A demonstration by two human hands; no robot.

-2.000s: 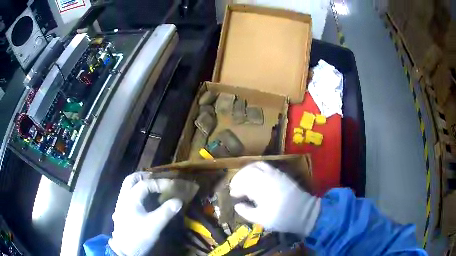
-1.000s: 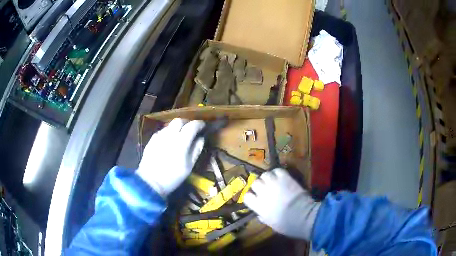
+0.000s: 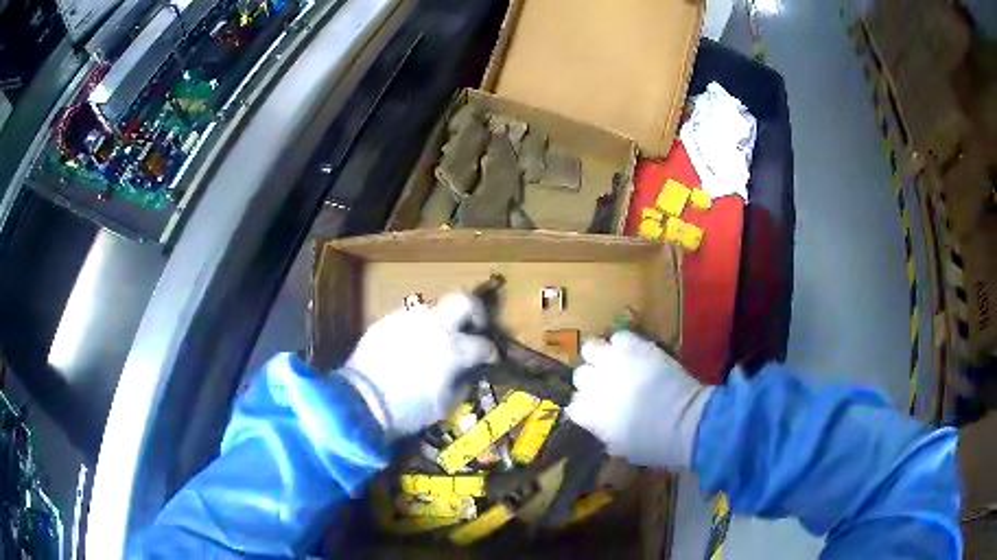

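An open brown cardboard box lies in front of me. It holds several yellow strips, dark strips, a small silvery clip and an orange-brown piece. My left hand, in a white glove, is at the box's left with its fingertips at a dark strip; its grip is blurred. My right hand, also gloved, is over the box's right side, fingers curled down. Whether it holds anything is hidden. A green piece shows just above its fingers.
A second box with grey-brown pads lies beyond, its lid raised. To the right, a black bin holds yellow cubes on a red sheet and crumpled white material. A circuit board lies left, past the metal rail.
The grey-brown pad my left hand held is out of it, and more pads lie in the far box. Both hands have shifted within the near box; the dark upright strip at its right no longer shows there.
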